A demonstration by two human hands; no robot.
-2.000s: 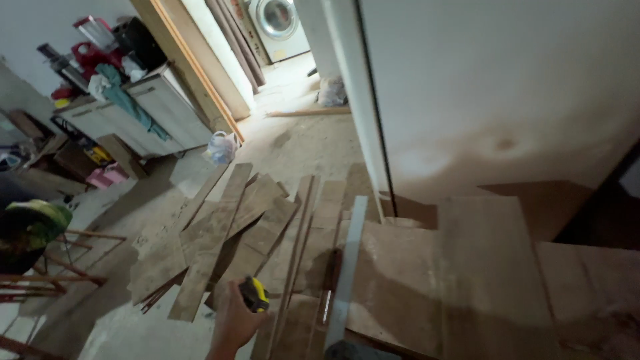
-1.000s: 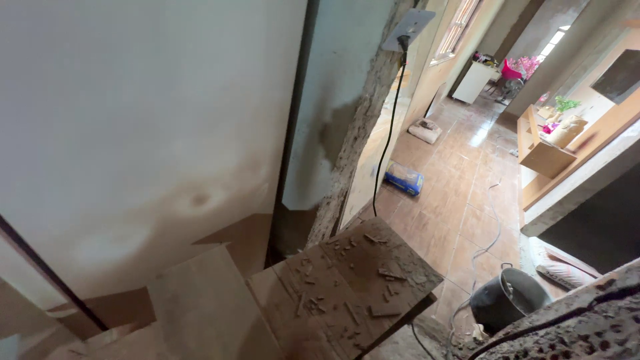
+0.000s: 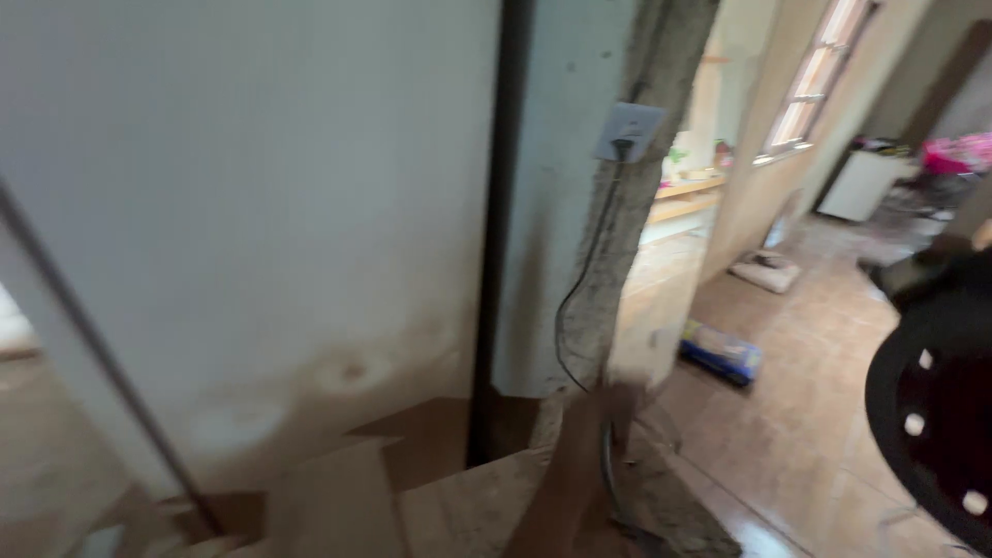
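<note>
A blurred hand, most likely my left hand [image 3: 620,399], reaches up from the bottom centre at the foot of the rough wall edge. It is beside or on a black power cord [image 3: 608,457]; its fingers are too blurred to show a grip. The cord hangs from a plug in a white wall socket [image 3: 629,132]. At the right edge looms a large dark rounded object [image 3: 930,411] with several pale spots, its kind unclear. My right hand cannot be made out.
Dusty boards [image 3: 333,496] lie low in front of a stained white panel [image 3: 271,232]. A blue-and-yellow package [image 3: 721,353] and a pale bag [image 3: 766,270] lie on the tiled floor [image 3: 806,372]. A white cabinet [image 3: 860,186] stands farther back.
The view has swung far right since the oldest frame, where a hand held a yellow-and-black tape measure. Since the frame before this one, a hand has come up beside the cord and the dark object has appeared.
</note>
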